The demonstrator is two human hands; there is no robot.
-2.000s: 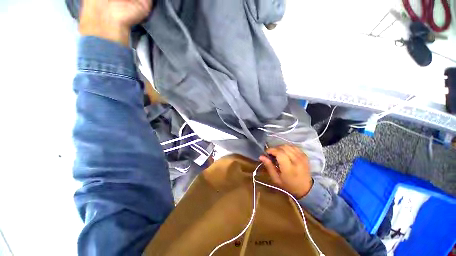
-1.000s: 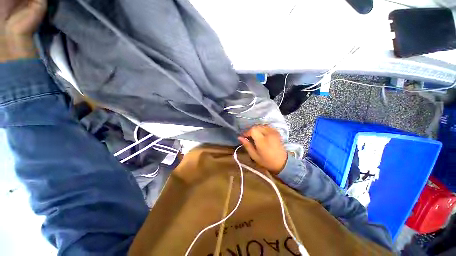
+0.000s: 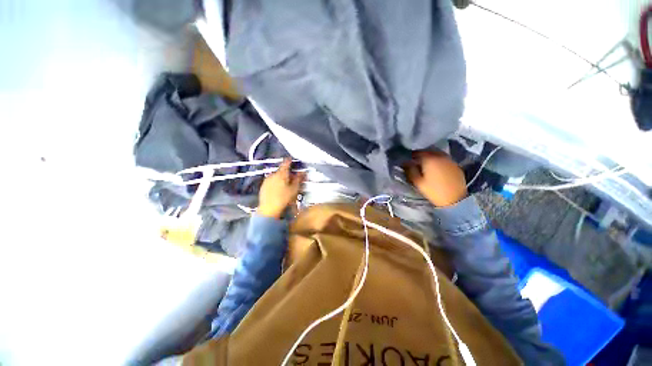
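Observation:
The large grey garment [image 3: 343,64] hangs down from the top of the view to the lap. My right hand [image 3: 437,177] is closed on its lower right folds; the fingertips are partly hidden by cloth. My left hand [image 3: 277,191] is at the left of the garment's lower tip, fingers pinched at the right end of two flat white cords [image 3: 232,170]. The cords run left across a second dark grey cloth heap [image 3: 182,132]. Whatever small thing lies between the fingertips cannot be made out.
The white table edge with ruler [image 3: 543,146] runs along the right. A dark fob [image 3: 643,107] and thin metal prongs [image 3: 604,64] lie on it. A blue bin [image 3: 579,322] is lower right. White earphone cable [image 3: 367,257] hangs down the brown top. A pale surface is at left.
My left hand has come down from the upper left to the cords by the lap. My right hand has shifted up and right along the garment. The view has swung left.

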